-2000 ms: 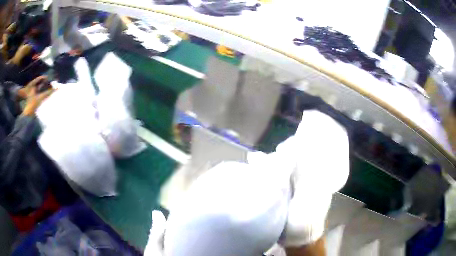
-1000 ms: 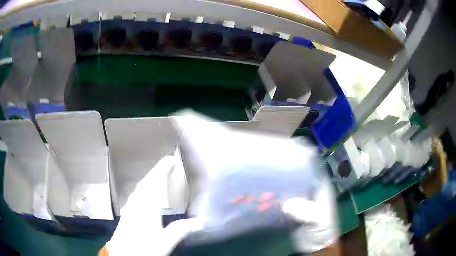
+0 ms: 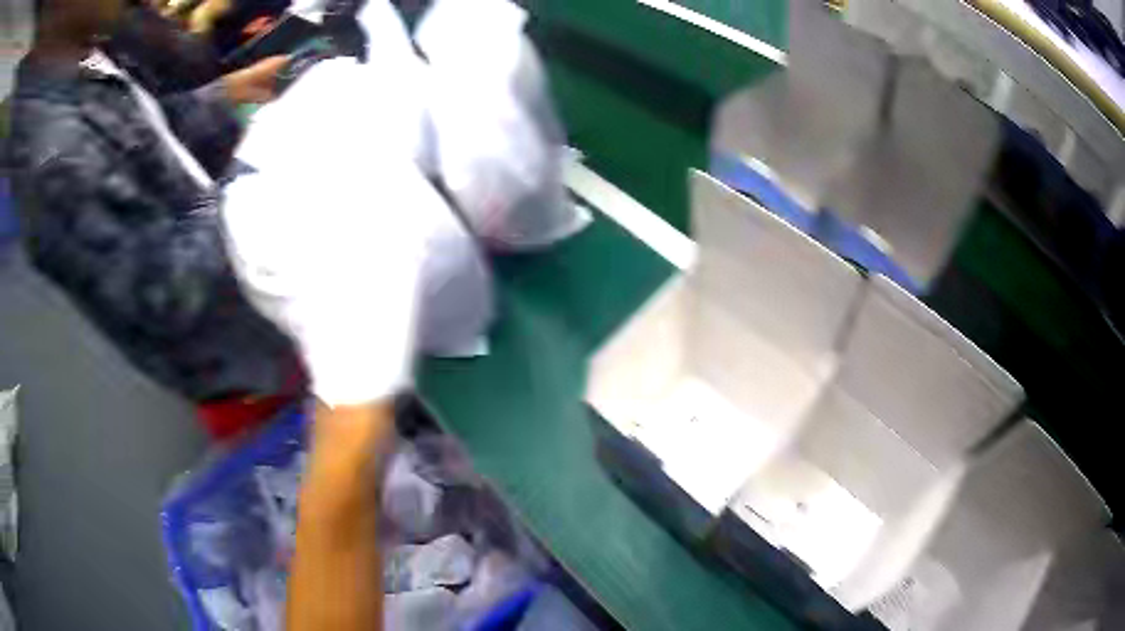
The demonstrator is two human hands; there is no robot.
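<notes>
My left hand (image 3: 352,290), in a white glove with the bare forearm below, reaches to the white bagged units at the belt's left edge. Glove and bags blur together, so its fingers and grip cannot be told. One bagged unit (image 3: 452,290) shows just right of the glove, and another bagged unit (image 3: 500,142) stands behind it on the green belt. Open retail boxes stand in a row at the right; the nearest to the bags is an open box (image 3: 635,351) with a small white printed piece on its floor. My right hand is not in view.
A blue crate (image 3: 185,542) holding several bagged units is below the belt edge. A person in a dark patterned jacket (image 3: 136,234) is at the left. More open boxes (image 3: 851,136) stand across the belt, beside the raised shelf (image 3: 1061,56).
The view has swung left from the box row to the bags and crate. My left hand has moved from the boxes to the bagged units. My right hand and the bag near it have left view.
</notes>
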